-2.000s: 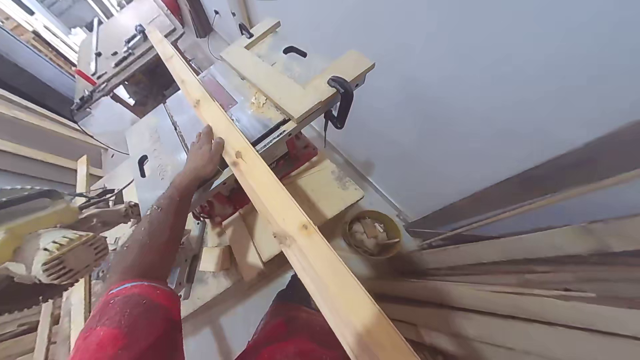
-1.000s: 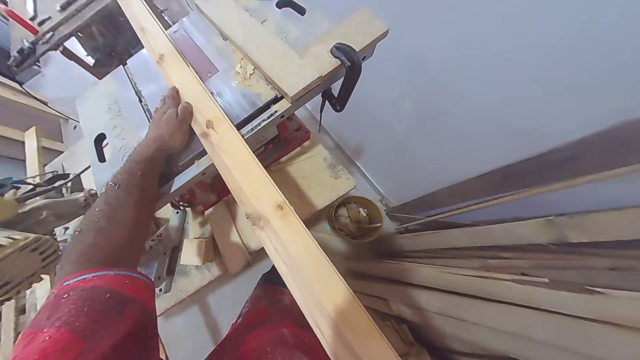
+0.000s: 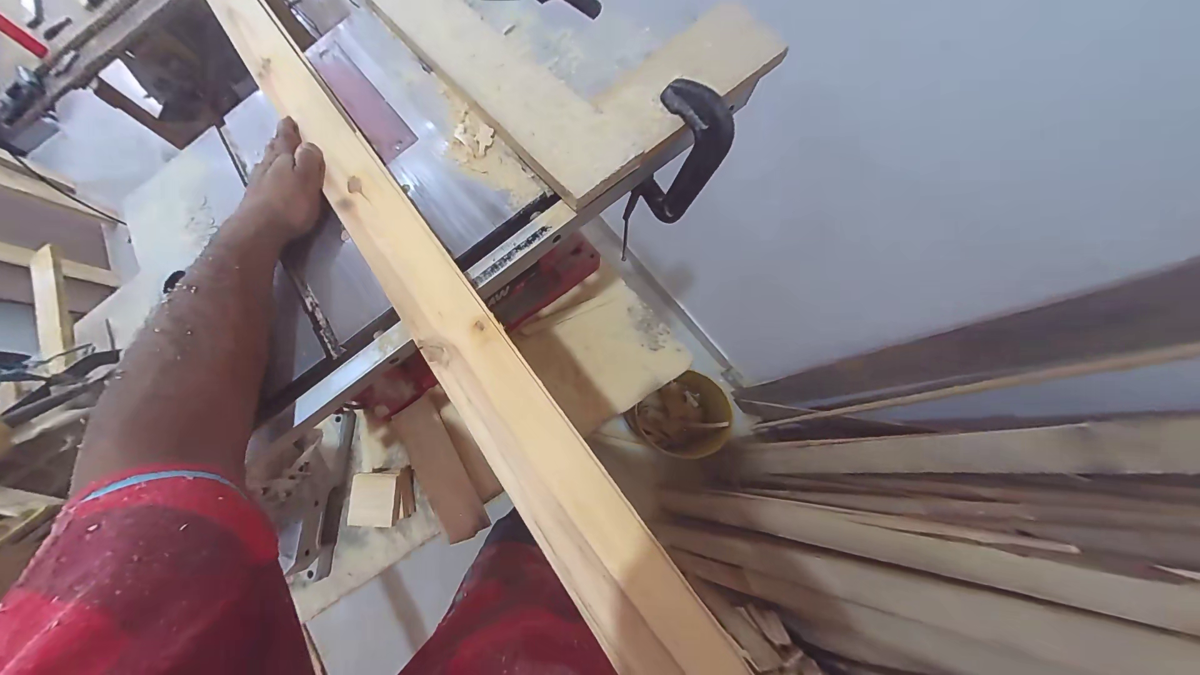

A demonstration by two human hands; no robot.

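A long wooden board (image 3: 450, 347) slants from the top left to the bottom right, lying across a table saw's metal top (image 3: 469, 202). Against its left edge rests my left hand (image 3: 289, 187), the fingers together and pointing up along the wood; they do not wrap around it. Wood dust clings to the forearm. My right hand is out of view; a red sleeve shows at the bottom beside the board's lower part. Right of the board, a pale wooden piece (image 3: 572, 141) is held at the table edge by a black clamp (image 3: 703, 141). Wood shavings (image 3: 473, 136) lie near it.
Below the saw are wood offcuts (image 3: 375, 497) and a yellow bucket (image 3: 717, 417) of scraps. Several long boards (image 3: 937, 553) are stacked at the lower right, near the wall (image 3: 937, 169). Another bench (image 3: 84, 56) with tools stands at the upper left.
The view has moved closer to the saw. My left hand stays against the board's left edge, and the board lies at about the same slant.
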